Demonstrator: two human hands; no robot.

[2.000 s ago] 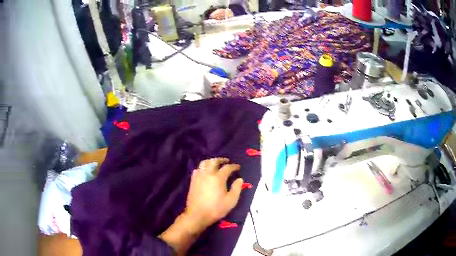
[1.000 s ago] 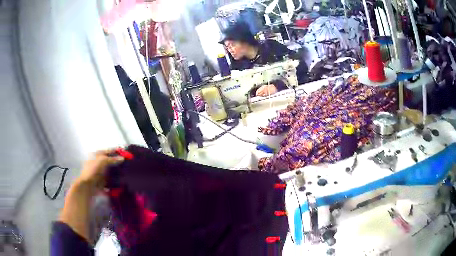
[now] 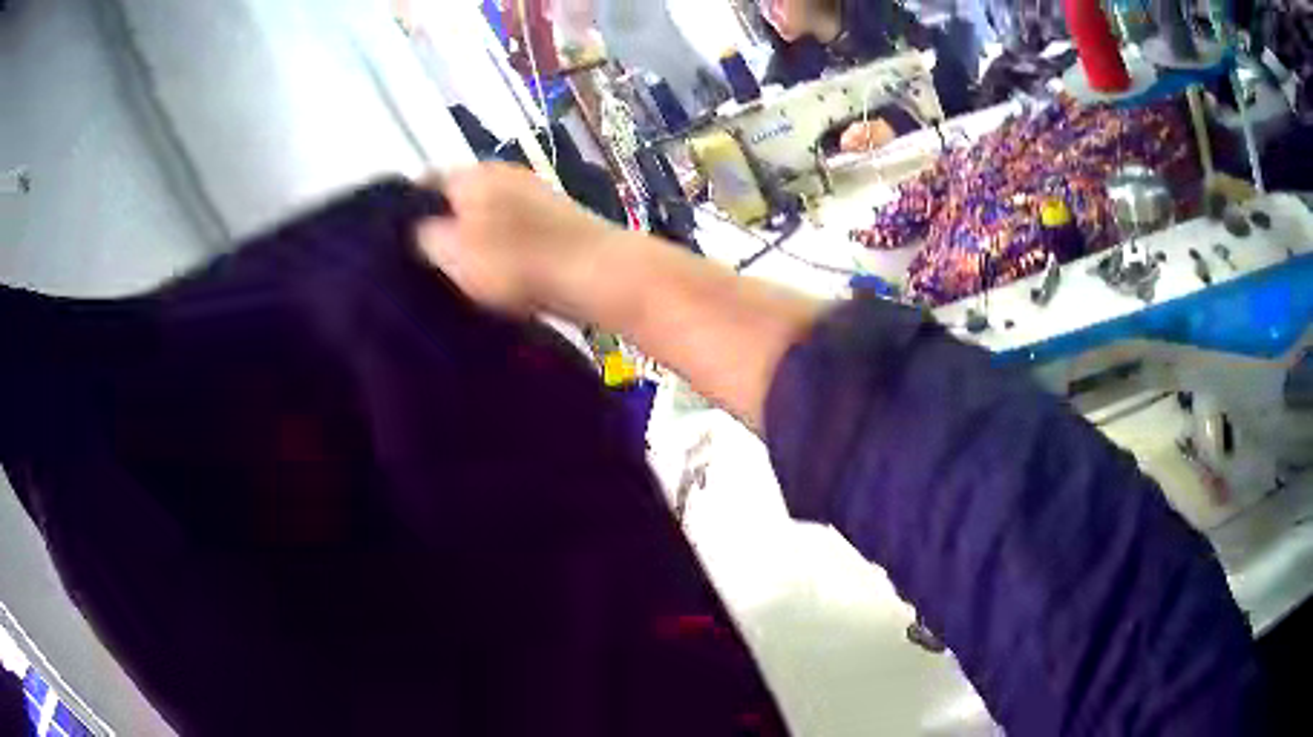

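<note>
My right hand (image 3: 504, 238) is shut on the top edge of the dark purple garment (image 3: 432, 490) and holds it up, left of the sewing machine. The cloth hangs across the left and lower part of the view and is blurred. A faint red fastening (image 3: 691, 626) shows near its right edge, low down. My right forearm in a dark sleeve crosses from the lower right. My left hand is not in view.
The white and blue sewing machine (image 3: 1224, 310) stands at the right on the white table (image 3: 842, 634). Behind it are printed fabric (image 3: 994, 187), a red thread cone (image 3: 1097, 51) and another machine (image 3: 806, 123) with a person. A pale wall is at the upper left.
The garment has come off the machine table and is raised to the left. My right arm now reaches across the view and grips it. The left hand that held its corner has gone from view.
</note>
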